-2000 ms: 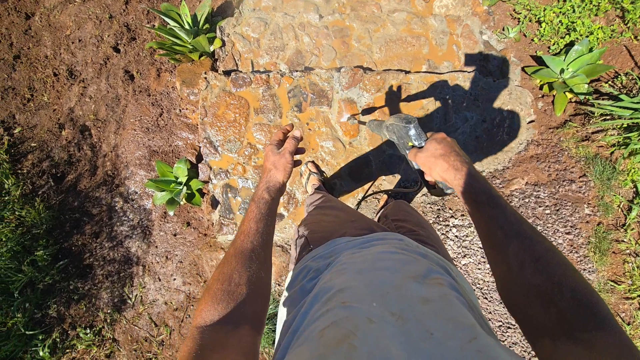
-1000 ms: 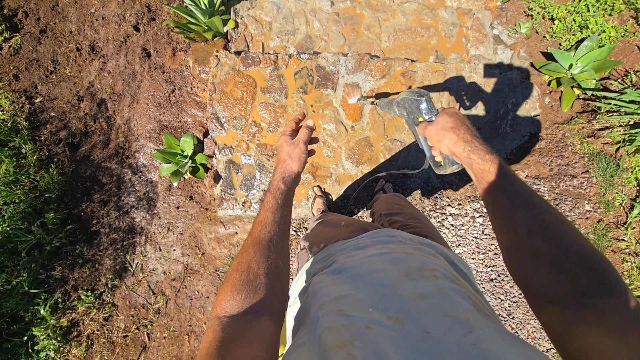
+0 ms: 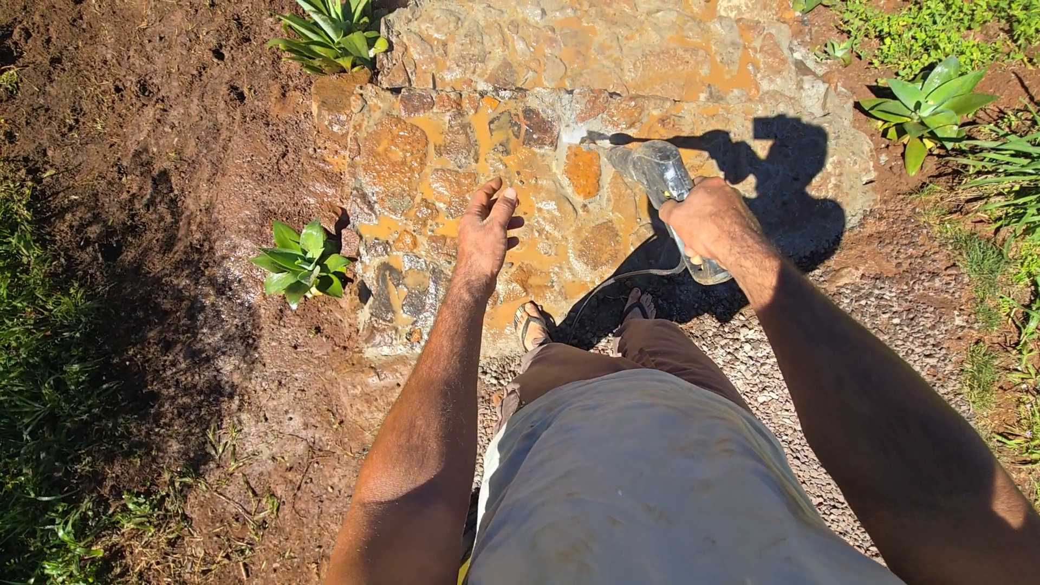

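My right hand (image 3: pixel 708 218) grips the handle of a grey handheld power washer gun (image 3: pixel 660 169), which looks like a cordless tool with a hose trailing down toward my feet. Its nozzle points left, and a whitish spray (image 3: pixel 575 136) meets the stone paving just above an orange stone (image 3: pixel 582 171). Over the wet stone step (image 3: pixel 455 195), with muddy orange water lying between its stones, my left hand (image 3: pixel 490 221) hangs with its fingers apart and nothing in them. Part of the tool's grip is hidden by my right hand.
A second stone step (image 3: pixel 569 49) lies beyond a ledge. Leafy succulents (image 3: pixel 301 262) grow at the left edge, with another succulent (image 3: pixel 926 110) at the right. Wet red soil (image 3: pixel 162 162) borders the left side, gravel (image 3: pixel 902 325) the right. My sandalled feet (image 3: pixel 533 323) stand at the step's near edge.
The tool in my right hand still points left at much the same part of the step. My left hand stays raised, its fingers shifting slightly. The view has moved a little.
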